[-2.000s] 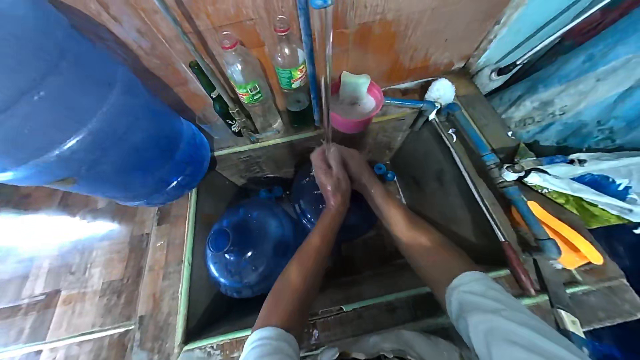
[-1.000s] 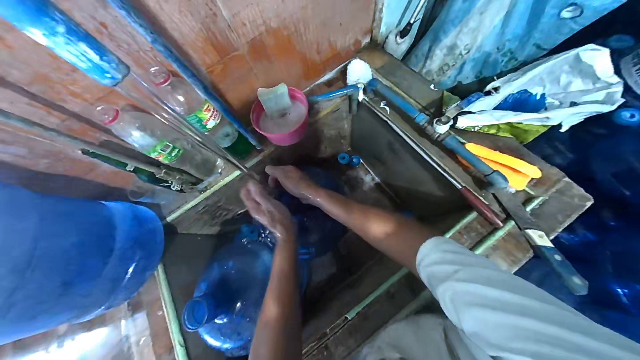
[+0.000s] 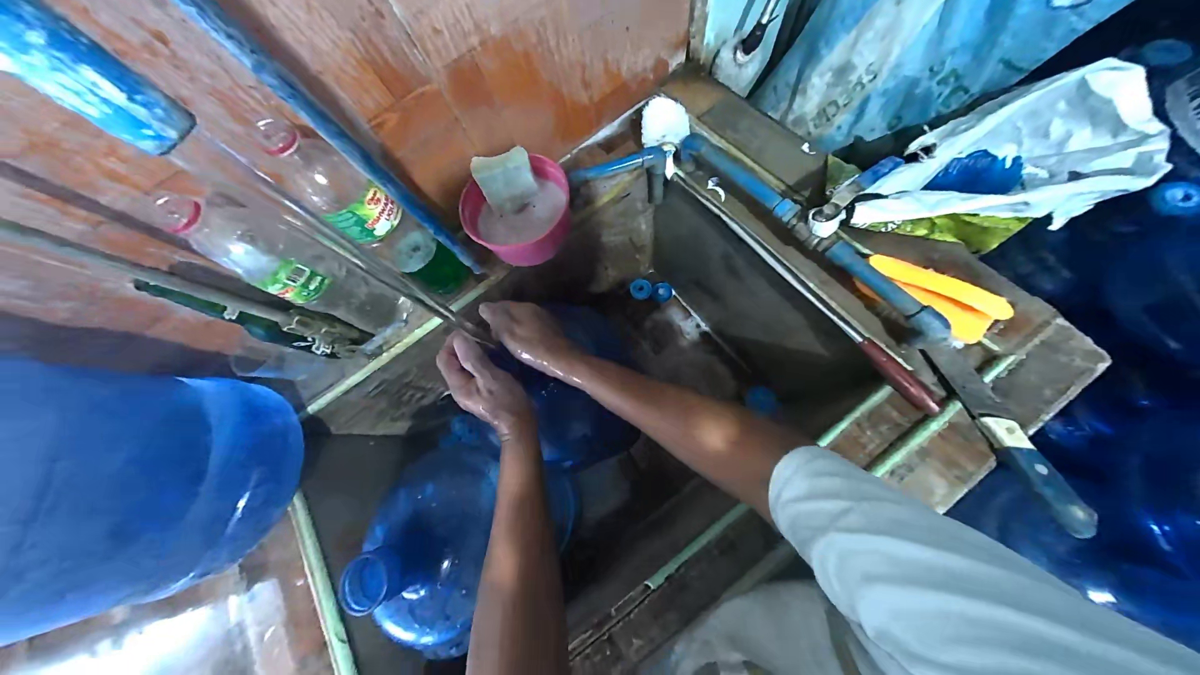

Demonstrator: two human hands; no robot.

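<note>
A stream of water (image 3: pixel 328 230) falls from a blue pipe (image 3: pixel 103 80) at the upper left onto my hands. My left hand (image 3: pixel 486 386) is under the stream, its fingers bent and wet, with no object visible in it. Close by on the right, my right hand (image 3: pixel 530 336) has curled fingers at the stream's edge; its palm side is hidden. Below both hands, a blue water jug (image 3: pixel 586 403) stands in the basin, and a second translucent blue jug (image 3: pixel 436 544) lies to the lower left, its mouth facing left.
A pink tub (image 3: pixel 516 246) with a pale block stands on the ledge behind the basin (image 3: pixel 750 309), beside plastic bottles (image 3: pixel 352 202). Along the right rim are a blue pipe (image 3: pixel 750 183), a red-handled rod (image 3: pixel 900 375), an orange object (image 3: pixel 947 295) and a knife (image 3: pixel 1031 464). A blue drum (image 3: pixel 141 478) stands left.
My hands were pressed together under the water two seconds ago and are now slightly apart, still at the stream. The view has swung noticeably.
</note>
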